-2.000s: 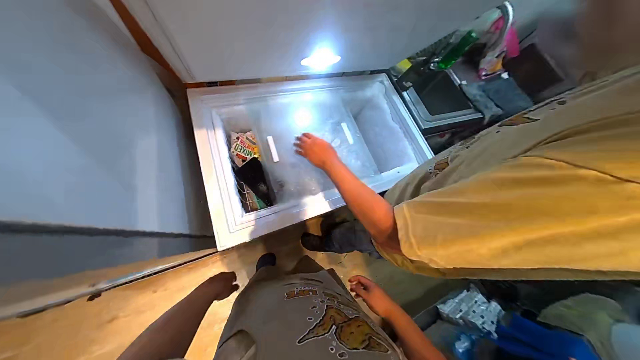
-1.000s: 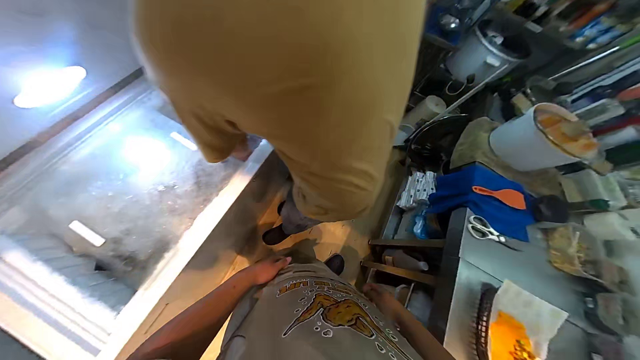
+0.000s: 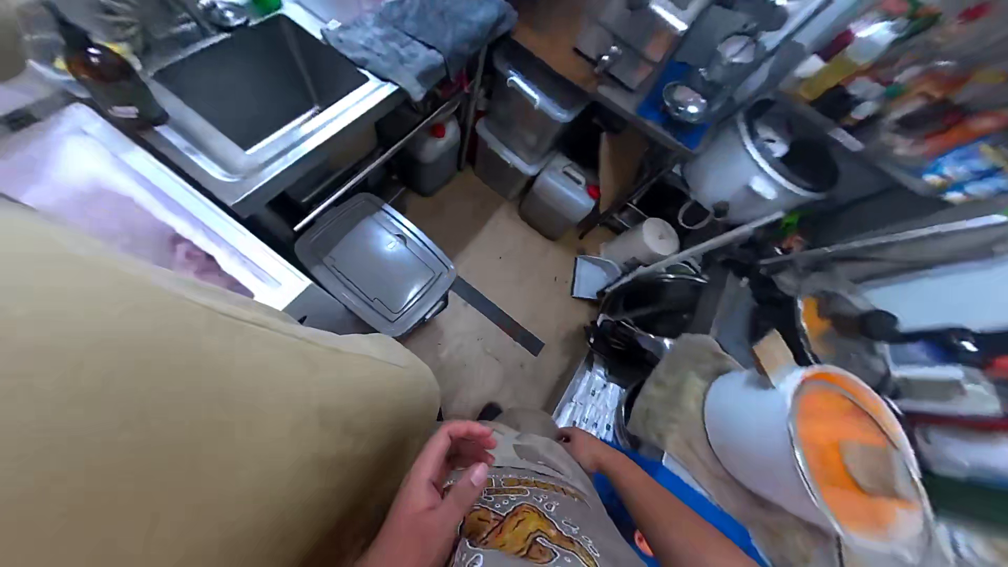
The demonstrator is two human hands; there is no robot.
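My left hand (image 3: 441,488) is raised in front of my printed shirt (image 3: 528,520), its fingers a little curled and apart, with nothing in it. Lower at my right side, my right hand (image 3: 583,449) hangs by the hem of the shirt; its fingers are partly hidden, and I cannot tell whether they hold anything. A blue cloth (image 3: 693,512) lies under my right forearm. Close on my left, a person in a tan shirt (image 3: 197,394) fills the lower left of the view.
A grey lidded bin (image 3: 378,260) stands below the steel sink (image 3: 244,87). Plastic boxes (image 3: 520,118) and a jerrycan (image 3: 557,197) are beyond it. At right are a white bucket with orange contents (image 3: 772,449) and a large pot (image 3: 748,165). A freezer edge (image 3: 189,205) shows at left.
The view has swung away from the open freezer toward the sink and floor. My left hand has come up in front of my shirt. The person in tan is now at my left.
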